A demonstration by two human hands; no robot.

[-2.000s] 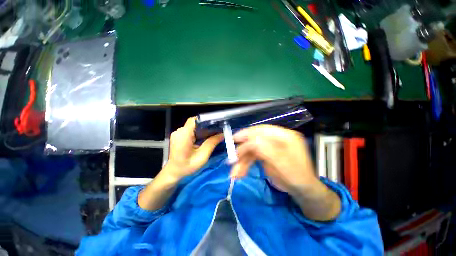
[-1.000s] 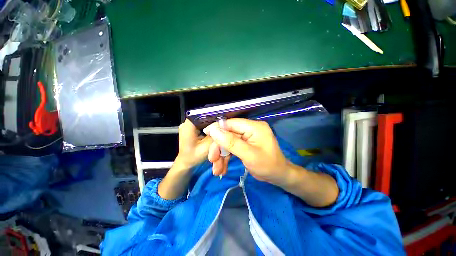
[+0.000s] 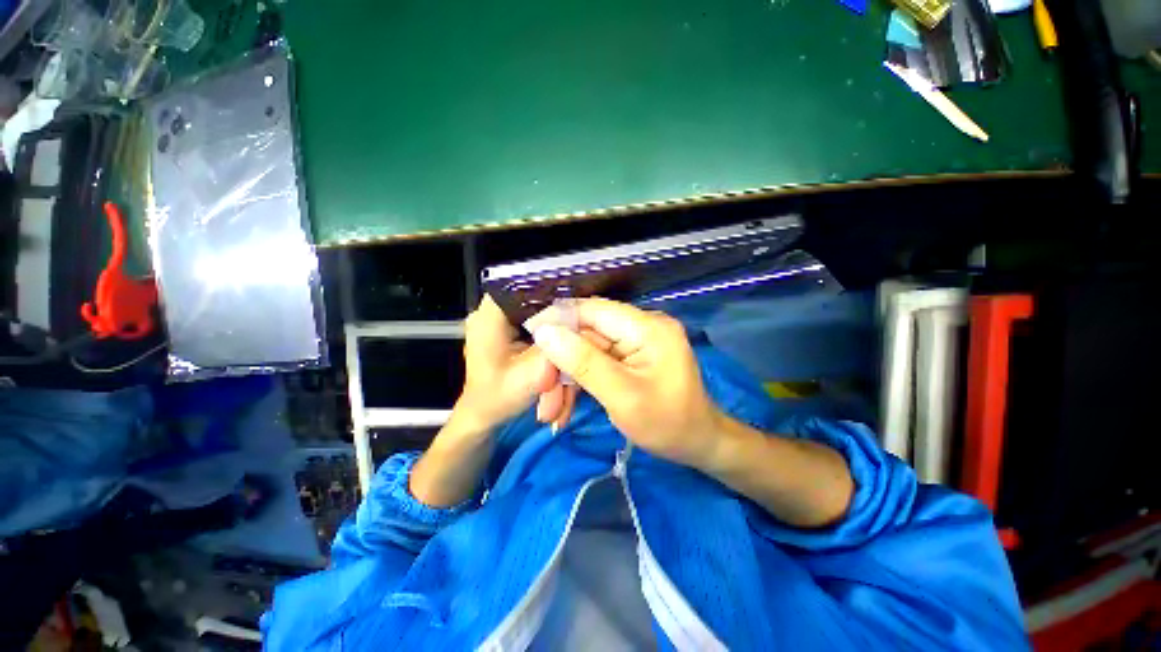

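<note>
A tablet back cover [image 3: 649,261] is held tilted over my lap at the bench edge, seen nearly edge-on, with clear film [image 3: 764,278] hanging off its right side. My left hand [image 3: 497,369] grips its left end from below. My right hand [image 3: 637,376] is at the cover's near left part, thumb and fingers pinched around a small whitish, translucent piece [image 3: 565,318]. The fingers hide most of that piece, and I cannot tell exactly what it is.
Another film-wrapped back cover [image 3: 236,217] lies at the left, beside an orange-red handled tool [image 3: 121,287]. A white stick [image 3: 938,102] lies at the bench's right. A long black bar [image 3: 1097,102] is at the far right. White and red frames [image 3: 991,408] stand below the bench.
Since two seconds ago the whitish piece, then sticking out plainly, has become mostly covered by my right fingers, which moved left against the cover. The view has shifted. Little differs from one second ago.
</note>
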